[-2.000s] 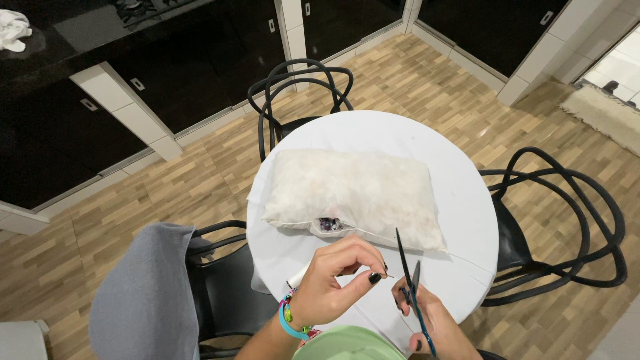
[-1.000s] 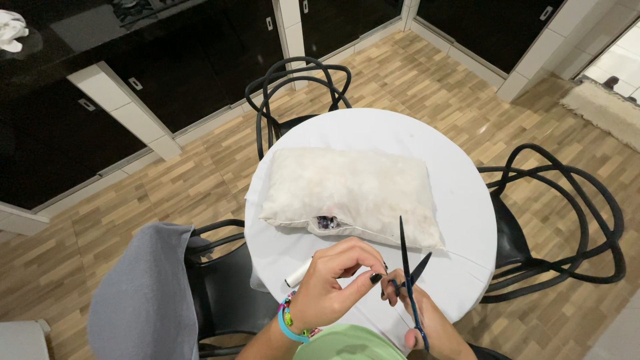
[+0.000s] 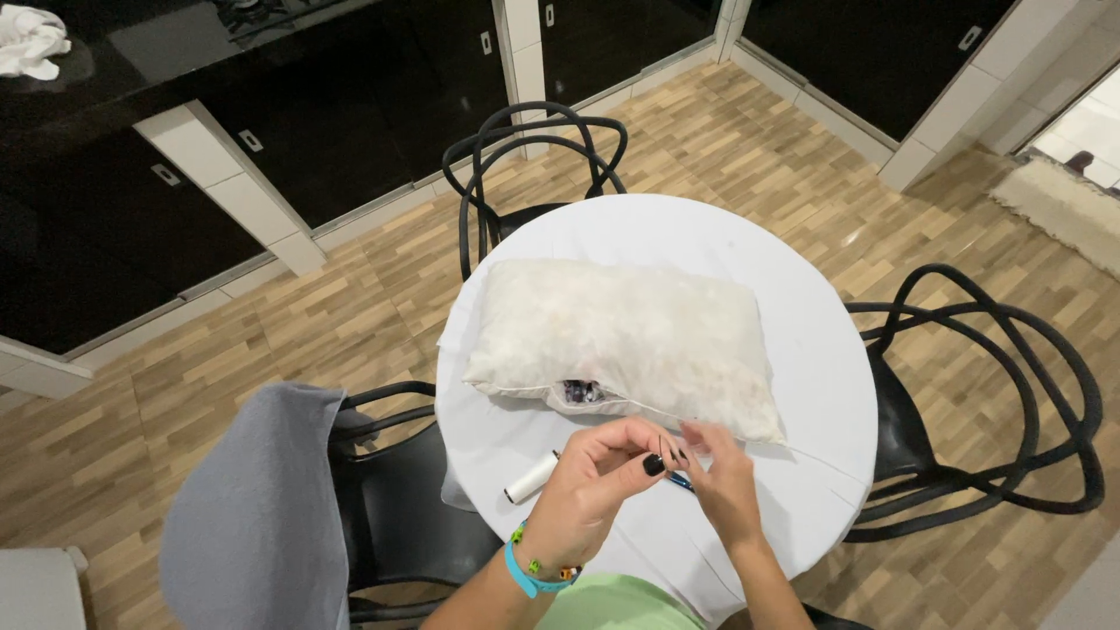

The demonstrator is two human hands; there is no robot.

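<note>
A white pillow point(image 3: 621, 341) lies on the round table with a white cloth point(image 3: 822, 385). In its near seam is a gap point(image 3: 581, 391) showing dark, patterned filling. My left hand point(image 3: 604, 481), with a turquoise band and beaded bracelet, pinches something thin and dark, perhaps a needle; it is too small to be sure. My right hand point(image 3: 722, 477) meets its fingertips from the right, and what it holds is unclear. Part of the blue-handled scissors point(image 3: 681, 481) shows behind the hands, the rest hidden. Left of my left hand lies a white thread spool point(image 3: 531, 478).
Black chairs stand behind point(image 3: 535, 131), right point(image 3: 901, 420) and left point(image 3: 402, 490) of the table; a grey cloth point(image 3: 262, 516) hangs over the left one. Dark cabinets point(image 3: 350, 114) line the far side. A pale rug point(image 3: 1063, 214) lies at the right.
My right hand has let go of the scissors, which it held upright before. It has moved up and left to the fingertips of my left hand.
</note>
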